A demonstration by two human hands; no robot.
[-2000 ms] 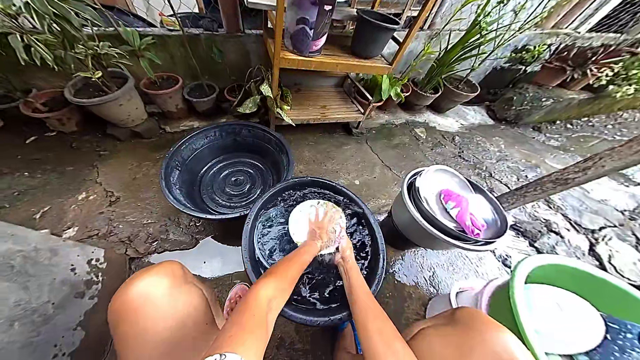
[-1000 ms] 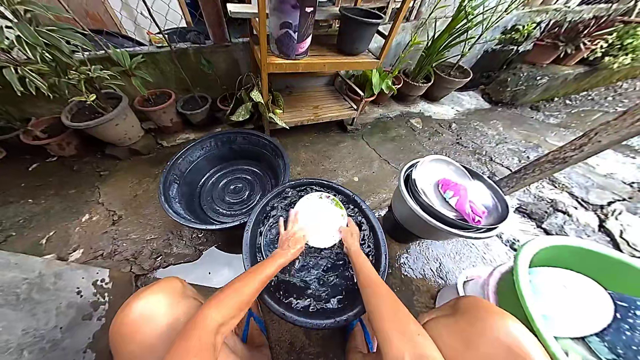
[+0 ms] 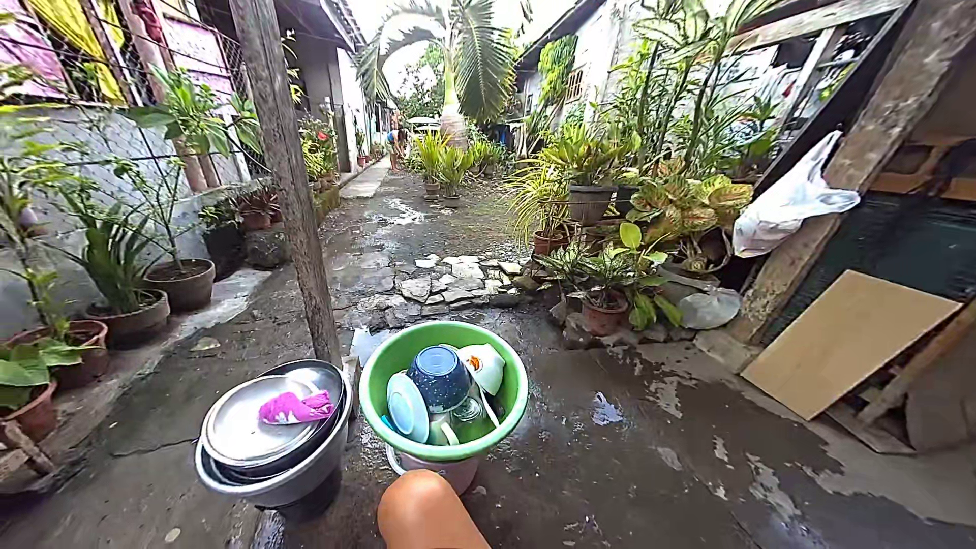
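Neither my left hand nor my right hand shows in the head view now; only my bare knee rises at the bottom. Just beyond it a green plastic basin rests on a pail. Inside the basin are a speckled dark blue bowl, a light blue-and-white dish, a white cup or bowl with an orange mark and clear glassware. To the left, a grey basin holds stacked pans and a round metal lid, with a bright pink cloth lying on top.
A wooden post stands upright behind the basins. Potted plants line the wall at left, and more, including a terracotta pot, stand at right. A brown board leans at far right near a hanging white plastic bag. Flat stones cross the wet ground.
The view has swung far to the right. My hands, which were on a white plate over a dark basin of water, and both dark basins have left the view.
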